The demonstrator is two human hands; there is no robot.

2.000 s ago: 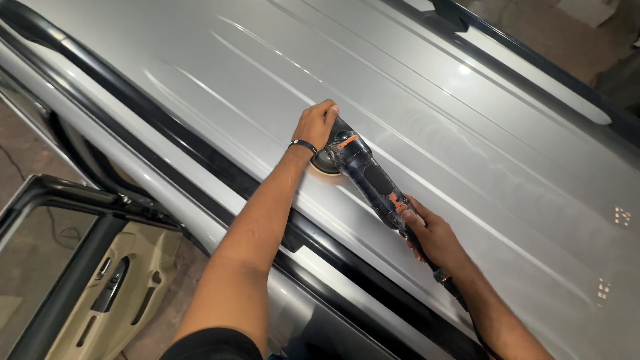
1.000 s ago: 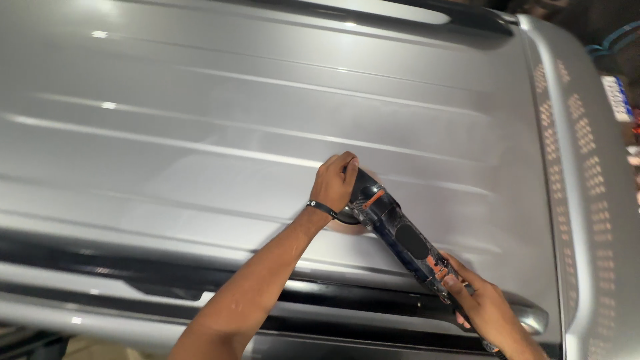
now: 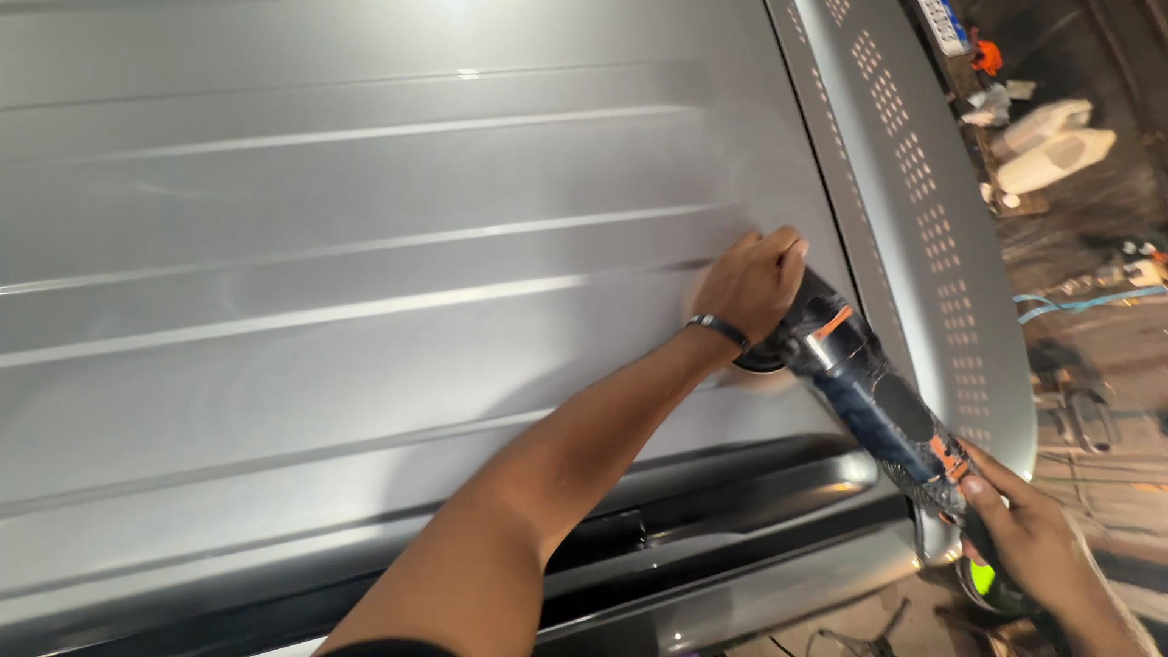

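Note:
A black and dark-blue rotary polisher [image 3: 867, 401] with orange parts lies across the right side of the head view. Its round pad [image 3: 765, 374] rests on the silver car roof [image 3: 365, 210], mostly hidden under the tool's head and my arm. My left hand [image 3: 753, 283], with a dark band at the wrist, is closed over the polisher's head end. My right hand [image 3: 1027, 525] grips the rear of its body, near the cord end. Raised ribs run along the roof, and hazy swirl marks show near the pad.
A black roof rail [image 3: 730, 506] runs along the near side. Past the roof seam is a silver rear spoiler [image 3: 912, 228] with rows of light reflections. Beyond it, plastic bottles [image 3: 1054, 160], a blue strap [image 3: 1086, 301] and other items lie lower down.
Both hands have moved the polisher along the roof to its rear end, near the spoiler. The view has swung toward the rear; the open car door seen earlier is out of view.

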